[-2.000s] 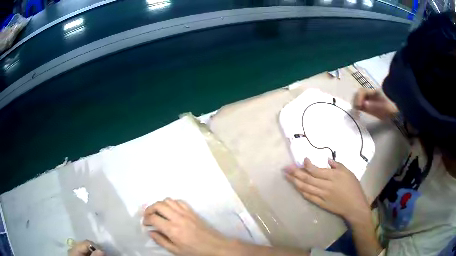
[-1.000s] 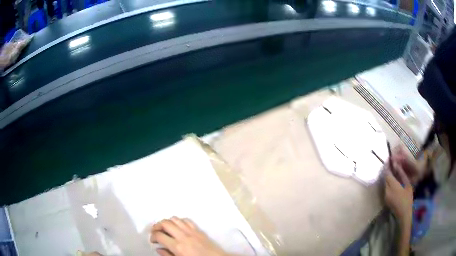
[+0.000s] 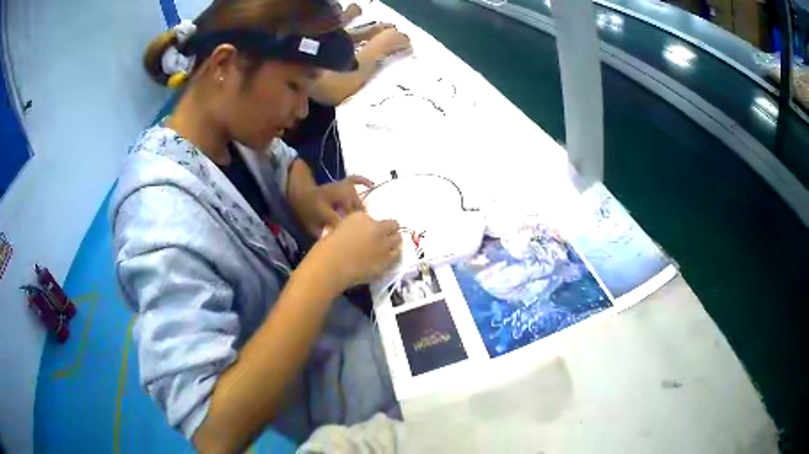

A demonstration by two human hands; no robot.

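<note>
Neither of my hands is in view. A white panel (image 3: 435, 199) lies on the bench in front of a neighbouring person. A thin dark wire (image 3: 451, 182) curves over it, with a small black piece (image 3: 395, 175) near its far left side. The person's two hands (image 3: 359, 235) are at the panel's left edge, by small red and dark wires (image 3: 416, 238). What the fingers hold cannot be told. A blue printed poster (image 3: 532, 288) lies nearer, beside a small dark picture (image 3: 432, 338).
The white-covered bench (image 3: 639, 390) runs away from me. A pale post (image 3: 577, 97) stands at its right edge, beside the dark green conveyor (image 3: 710, 213). Another person's hand (image 3: 388, 42) is farther along. A pale sleeve (image 3: 355, 438) shows at the bottom edge; whose is unclear.
The view has swung from the bench and a neighbour on the right to a different neighbour on the left. The hands seen low in the earlier frames are out of the picture.
</note>
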